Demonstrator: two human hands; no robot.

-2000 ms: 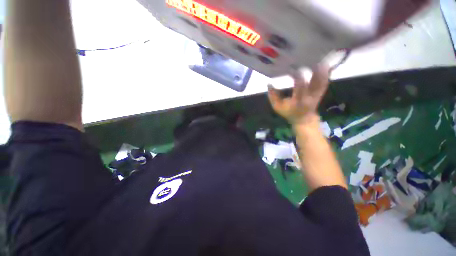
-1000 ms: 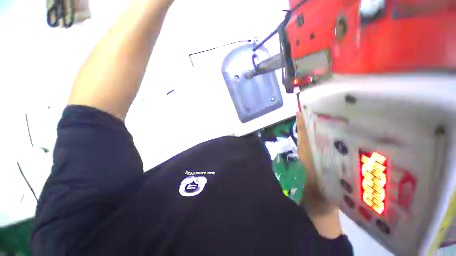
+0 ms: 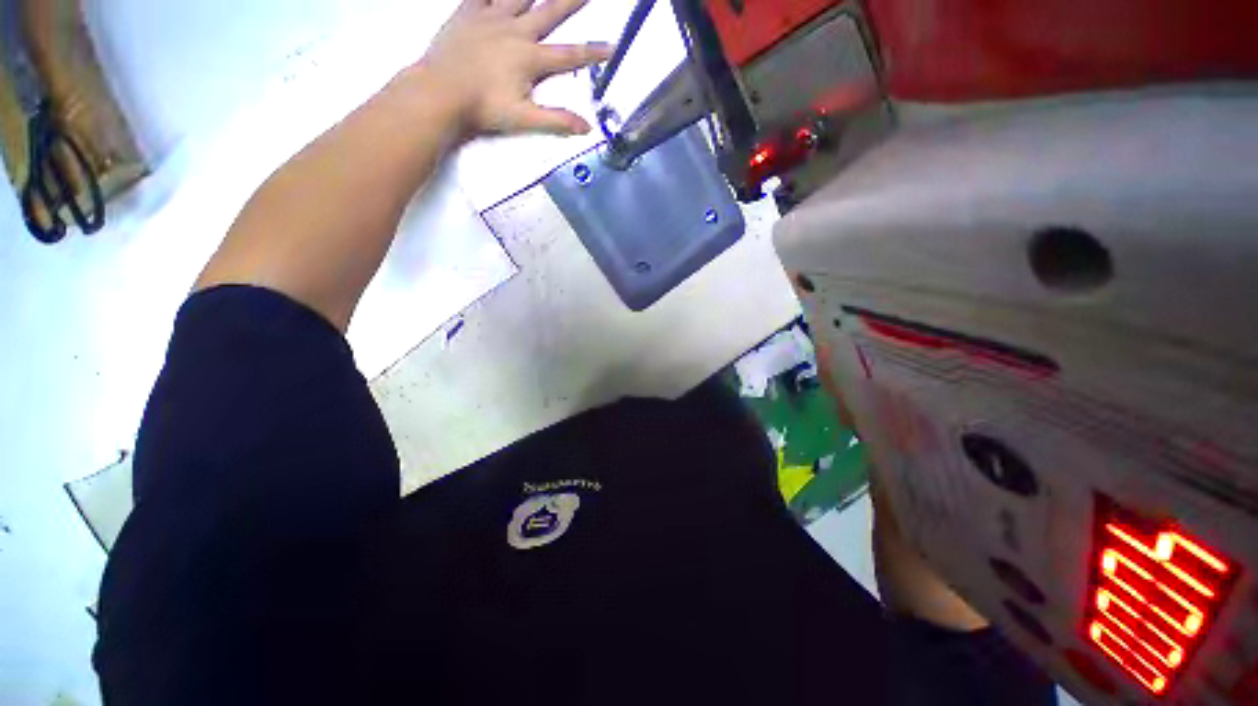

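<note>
The fabric cutter's red motor body fills the upper right, with its pale control box and glowing red digits below. Its grey base plate lies on the table, its front part uncovered, at the cut edge of the white-topped fabric lay. The narrow dark standard joins plate and body. My left hand lies on the lay with fingers spread, just left of the standard. My right hand is hidden behind the control box; only part of the forearm shows.
Black-handled shears lie on a brown block at the far left. The worn table edge runs in front of my body. Scraps lie on the green floor below the machine.
The machine has turned from its tilted position and now stands more to the right in view. My left hand has come into view on the lay. The base plate now meets the fabric's edge.
</note>
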